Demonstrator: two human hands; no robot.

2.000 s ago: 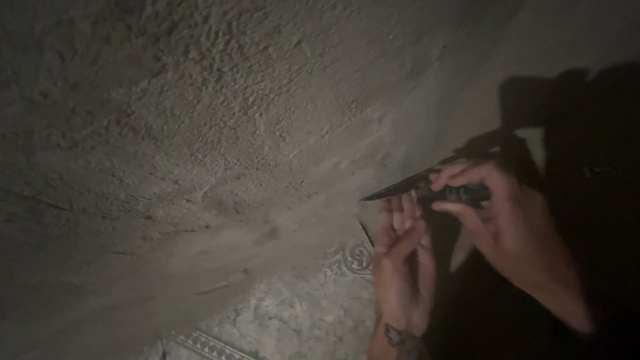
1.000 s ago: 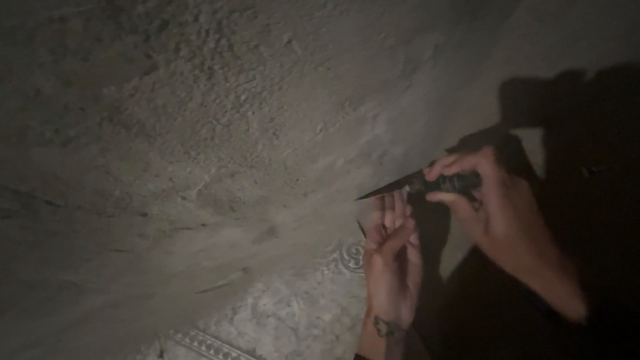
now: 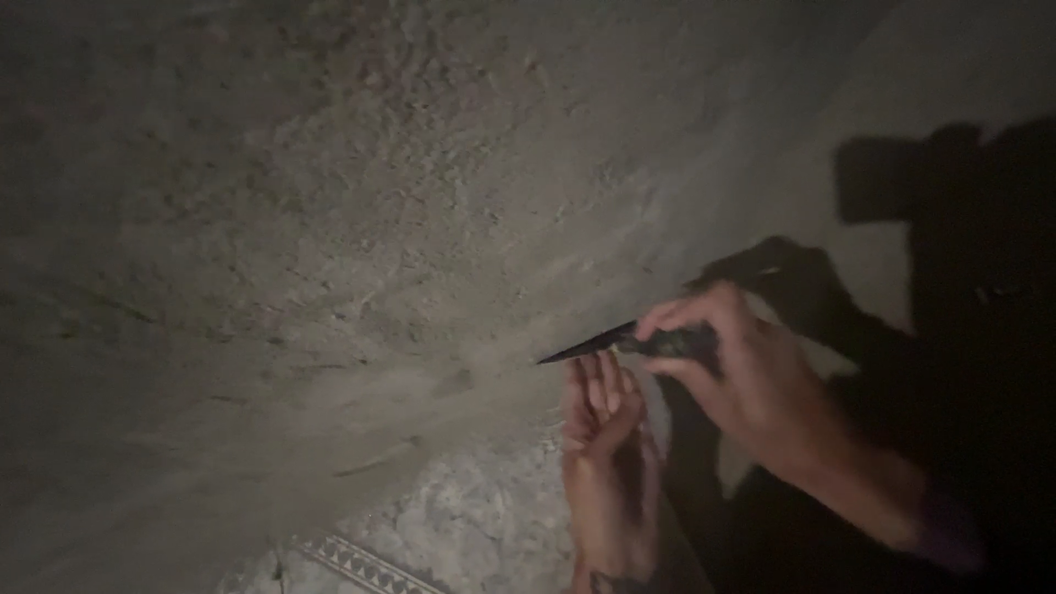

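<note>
My right hand (image 3: pixel 726 355) grips the dark handle of a tool with a narrow, pointed dark blade (image 3: pixel 590 345), which looks like a small trowel. The blade's tip points left, against or just in front of a rough plastered wall (image 3: pixel 371 206); contact is unclear. Below the blade, my left hand (image 3: pixel 606 437) is raised with its palm side showing. Its fingertips are at the blade's lower edge and its thumb lies across the palm. Whether the left hand holds anything is hidden by blur and dim light.
Patterned relief, a decorative band (image 3: pixel 367 565), runs across a paler rough surface at the lower edge. Dark shadows of the hands and body fall across the right side. Thin grooves or cracks mark the wall at left.
Both hands stay close together with the blade above the left fingers. The right hand still grips the tool, and its blade has shifted slightly left since the earliest frame.
</note>
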